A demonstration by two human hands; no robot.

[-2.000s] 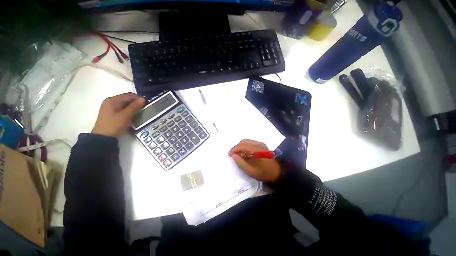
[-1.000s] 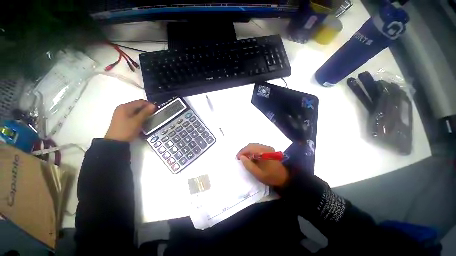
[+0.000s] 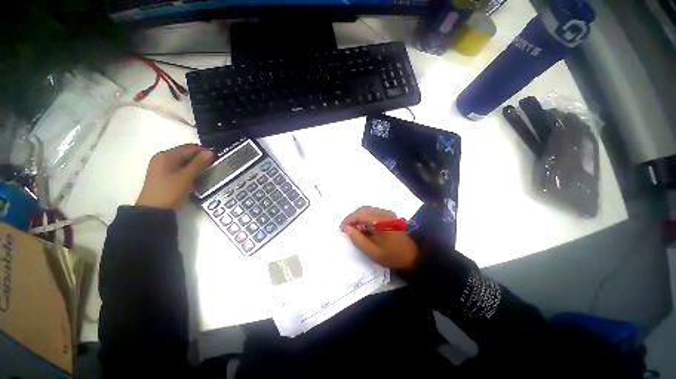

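My left hand rests at the upper left edge of the grey calculator, its fingers on the edge beside the display. My right hand holds a red pen over the white paper sheets; the pen's tip is hidden by my fingers. A small grey-olive square patch lies on the paper below the calculator. A thin pale pen-like piece lies near the calculator's top right.
A black keyboard stands behind the calculator. A black mouse pad lies right of the paper. A dark blue bottle and a plastic-wrapped black device are at the right, a brown kraft item at lower left.
The camera view has shifted slightly and back. Both hands stay in place on the desk, the left at the calculator and the right with the red pen.
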